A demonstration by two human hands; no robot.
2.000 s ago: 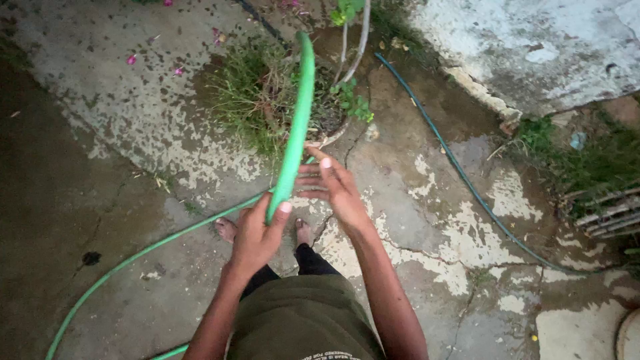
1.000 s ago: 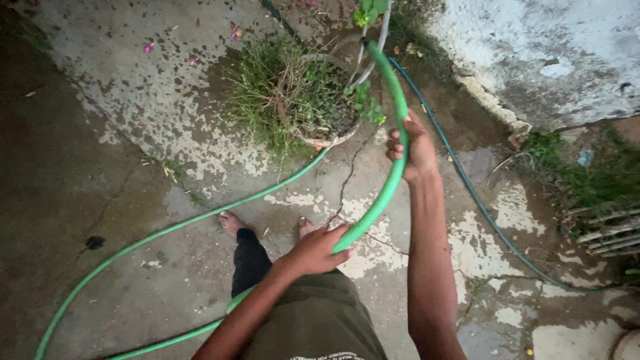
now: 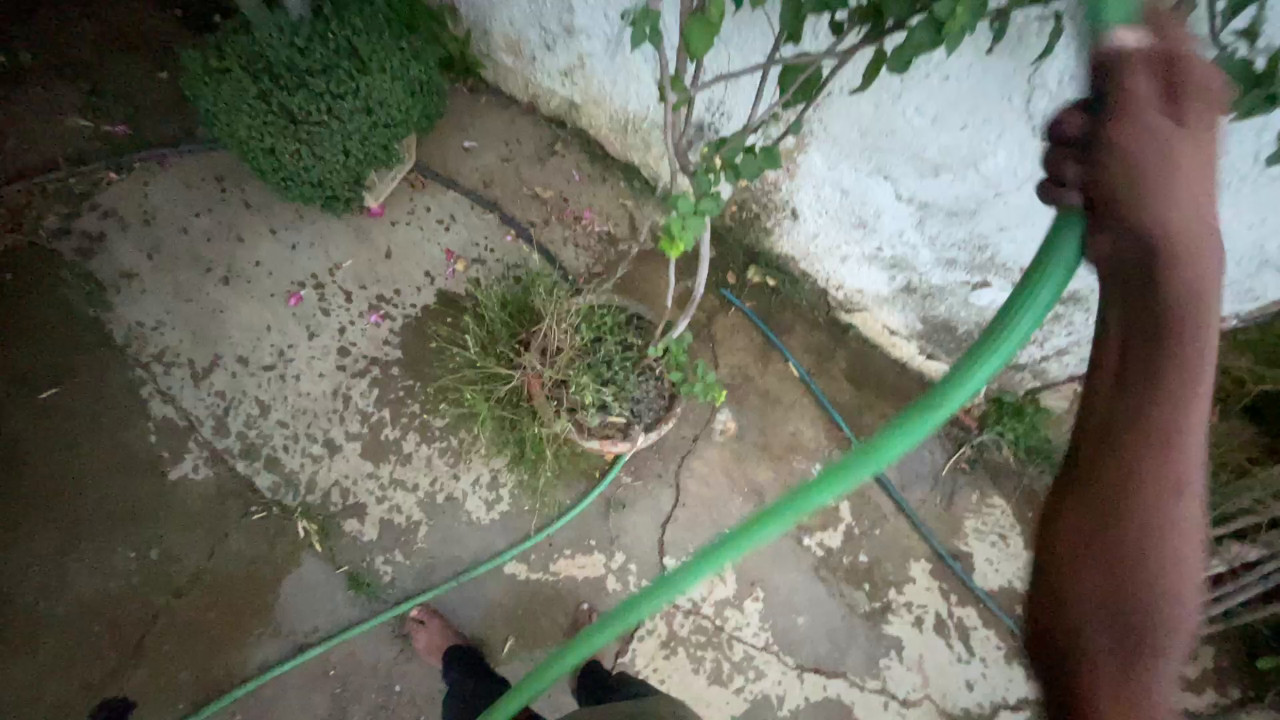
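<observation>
A thick green garden hose [image 3: 850, 465] sweeps up from the bottom middle to the upper right, where my right hand [image 3: 1145, 150] is closed around it in front of the white wall. The hose runs past the top edge of the view, so its end is hidden. My left hand is out of view. Lower left, another stretch of green hose [image 3: 460, 578] lies on the ground and reaches the rim of a round planter [image 3: 640, 437] that holds a grassy plant and thin upright stems.
A rough whitewashed wall [image 3: 900, 220] rises at the upper right, with leafy branches before it. A thin blue-green hose [image 3: 850, 430] crosses the cracked concrete. One rounded bush [image 3: 315, 100] stands upper left. My bare feet [image 3: 435, 635] are at the bottom.
My right hand has moved up and to the right, still gripping the hose. My left hand, on the hose before, has left the view. The view has shifted towards the wall and bush.
</observation>
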